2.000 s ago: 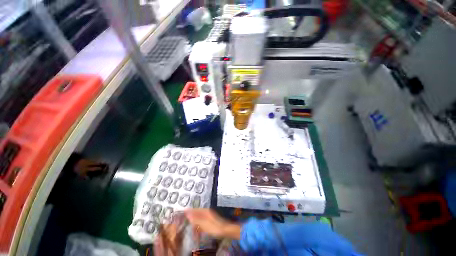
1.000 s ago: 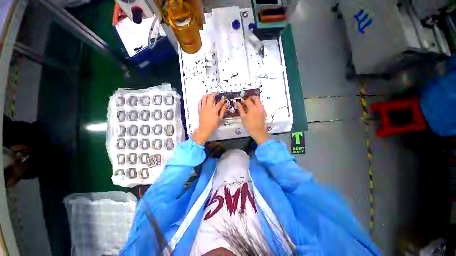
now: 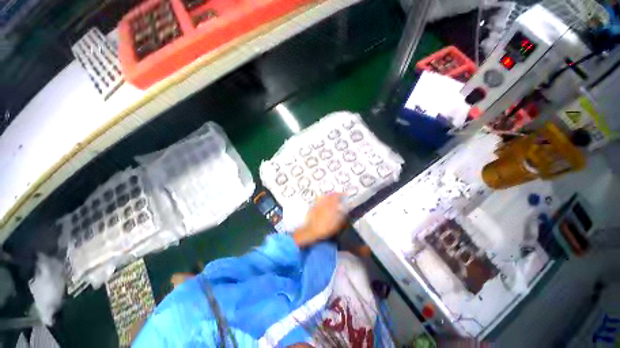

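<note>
A white blister tray [image 3: 387, 160] holds rows of small grey ring-shaped housings [image 3: 325, 166]. My left hand [image 3: 323, 219] is blurred at the tray's near edge, over its lowest pockets; whether it holds a part cannot be told. I cannot make out my right hand. The dark brown fixture [image 3: 484, 273] lies on the white machine bed [image 3: 411, 204], with ring shapes showing in its nests. No hand is on it.
An amber machine head [image 3: 520, 163] hangs over the bed. A handheld device [image 3: 268, 208] lies beside the tray. Other trays [image 3: 197, 180] and a tan parts tray [image 3: 130, 296] lie left. A blue bin [image 3: 415, 129] stands behind. A blurred hand-like shape [image 3: 181, 279] shows near my sleeve.
The view has swung left. My left hand has left the fixture and is now at the blister tray. My right hand, seen at the fixture before, can no longer be made out.
</note>
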